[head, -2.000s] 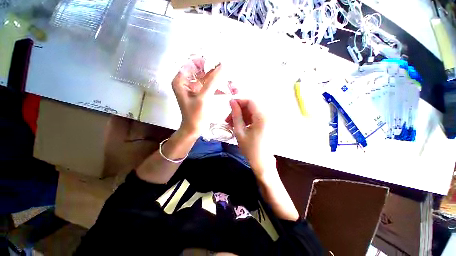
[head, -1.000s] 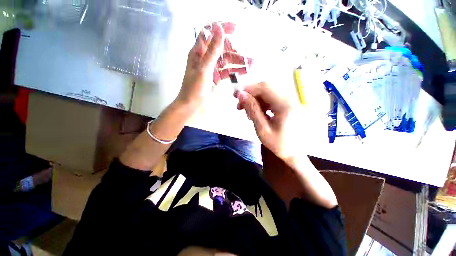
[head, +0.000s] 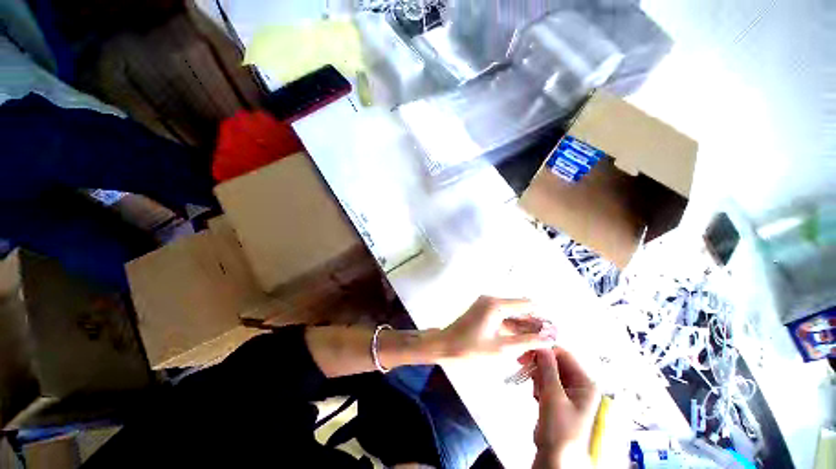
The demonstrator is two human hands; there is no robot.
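Observation:
My left hand (head: 493, 330) is over the white table, its thumb and fingertips meeting my right fingertips. My right hand (head: 564, 396) is below and to the right, fingers pinched together. A thin pale looped piece, apparently the white charging cable (head: 521, 372), shows beside my right fingers. Glare and the fingers hide what lies between the fingertips; I cannot tell what my left hand holds. A bright yellow strip (head: 600, 429) lies just right of my right hand.
An open brown carton (head: 605, 197) with blue-ended boxes (head: 576, 158) stands at the back. Tangled white cables (head: 683, 316) lie right of it. Clear ribbed inserts (head: 477, 124) and a dark bar (head: 318, 93) lie farther left. Brown cartons (head: 284, 220) stand beside the table.
The view has swung left, bringing the open carton into sight and the printed boxes to the bottom edge. My hands, apart one second ago, now meet at the fingertips. The dark plug tip no longer shows.

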